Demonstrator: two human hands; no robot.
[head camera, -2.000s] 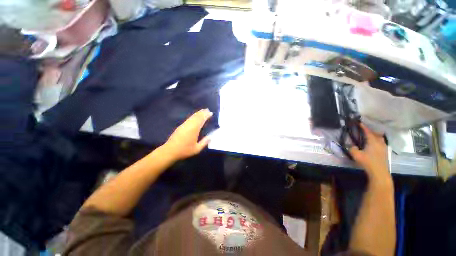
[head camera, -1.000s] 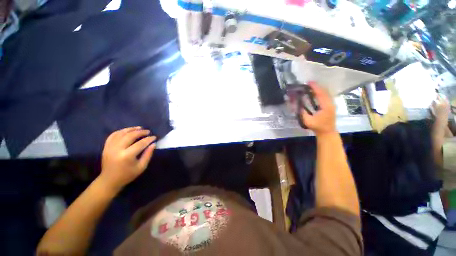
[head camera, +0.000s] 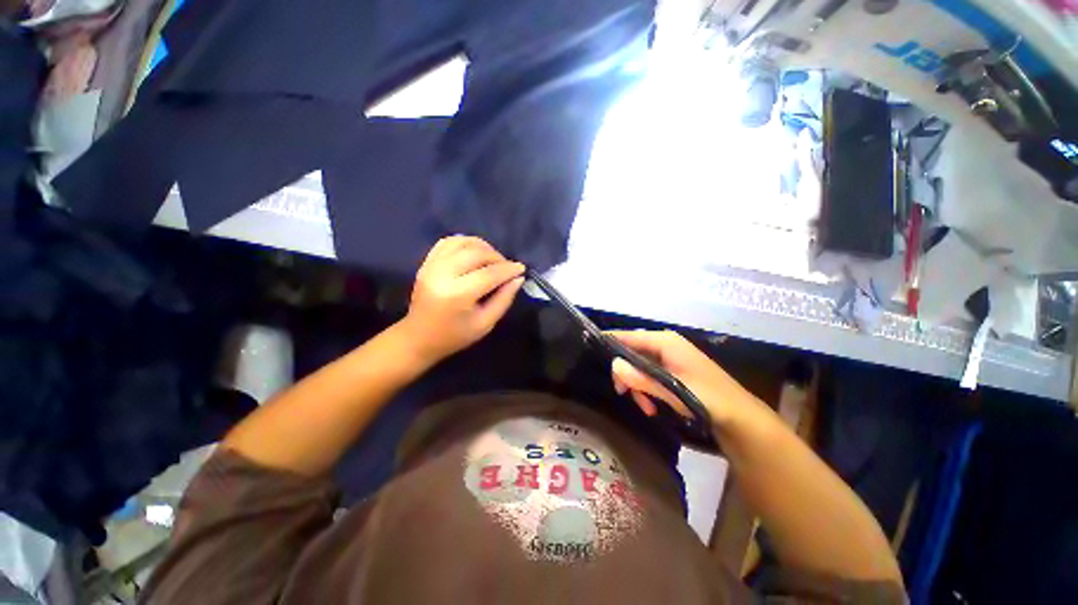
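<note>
Navy garment panels (head camera: 390, 177) lie over the left of the white table and reach its front edge. My left hand (head camera: 463, 296) pinches the near edge of the navy cloth at the table's front edge. My right hand (head camera: 674, 384) holds black-handled fabric shears (head camera: 588, 334) low in front of my body. The shears' blades point up and left, and their tips are at my left fingertips. Whether the tips touch the cloth is too small to tell.
A black phone-like rectangle (head camera: 858, 174) and a thin red stick (head camera: 914, 260) lie at the right, among scraps. The sewing machine head (head camera: 910, 53) crosses the upper right. A printed ruler (head camera: 768, 299) runs along the table's front edge.
My right hand has carried the shears from beside the phone leftward to my left hand, off the table's front edge. My left hand has come to the cloth edge, thumb and fingers now together.
</note>
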